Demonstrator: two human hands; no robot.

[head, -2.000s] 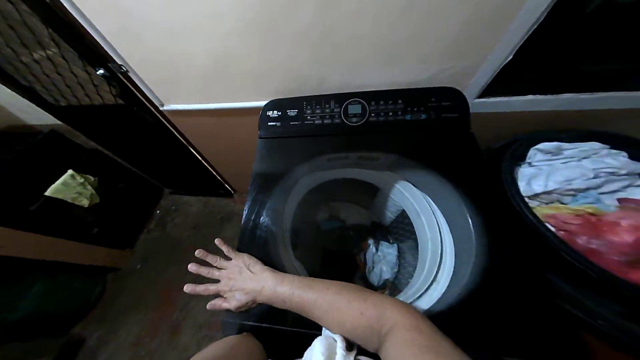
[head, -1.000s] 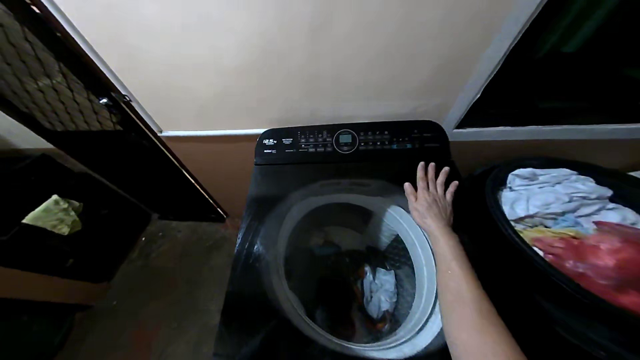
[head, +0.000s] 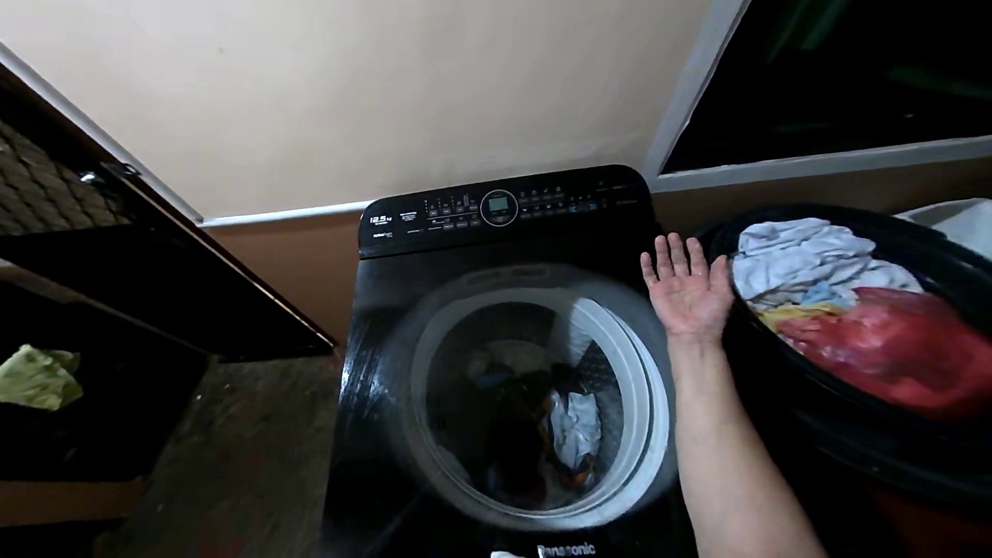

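A black Panasonic top-load washing machine [head: 376, 341] stands in the middle, its see-through lid [head: 480, 341] down. Through the lid, light and dark clothes [head: 575, 428] show inside the drum. Behind the lid runs the control panel [head: 498, 208] with a round dial and small display. My right hand [head: 687, 293] is held palm up at the machine's right edge, fingers spread and nothing in it. Close to its right is a black tub [head: 783, 349] with white cloths [head: 814, 260] and a red plastic bag [head: 891, 341]. My left hand is out of view.
A dark door [head: 155, 256] with a mesh panel and metal latch stands at the left. A yellow-green cloth [head: 40, 377] lies on a dark surface at the far left. Behind the machine is a beige wall [head: 349, 93], with a dark window [head: 852, 85] at the upper right.
One second ago my right hand was palm down at the machine's back right corner; now it is turned palm up. The arm seen reaching left across the machine two seconds ago is gone from there.
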